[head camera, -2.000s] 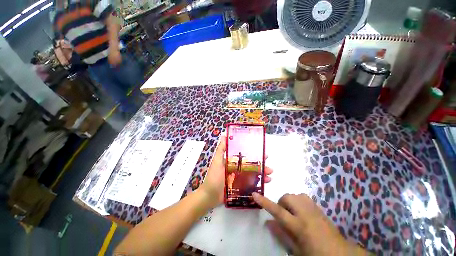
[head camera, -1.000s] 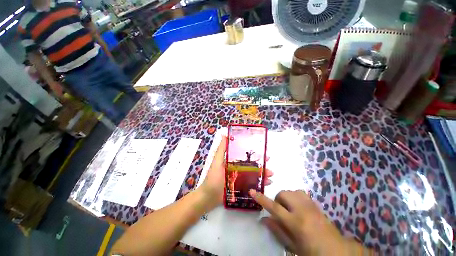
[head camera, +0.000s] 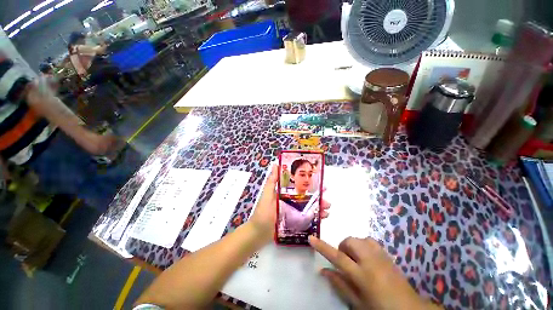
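Note:
A smartphone (head camera: 299, 203) with a thin red edge stands tall in the middle of the view, its screen showing a person in light clothing. My left hand (head camera: 265, 209) holds it from behind, with fingertips showing at its right edge. My right hand (head camera: 364, 266) is bare and holds nothing; its index fingertip is at the lower right of the screen, and the other fingers are curled. A large white paper sheet (head camera: 285, 281) lies under the phone and hands.
A written sheet (head camera: 170, 209) and a narrow paper slip (head camera: 217, 211) lie left. Beyond the phone are a lidded mug (head camera: 382, 106), black flask (head camera: 441, 115), fan (head camera: 397, 27) and desk calendar (head camera: 433, 72). A pen (head camera: 494, 197) lies right. A person (head camera: 36, 130) is at far left.
The phone's screen has changed from an outdoor scene with a small figure to a close view of a person. The person in the striped shirt has moved to the left edge and nearer.

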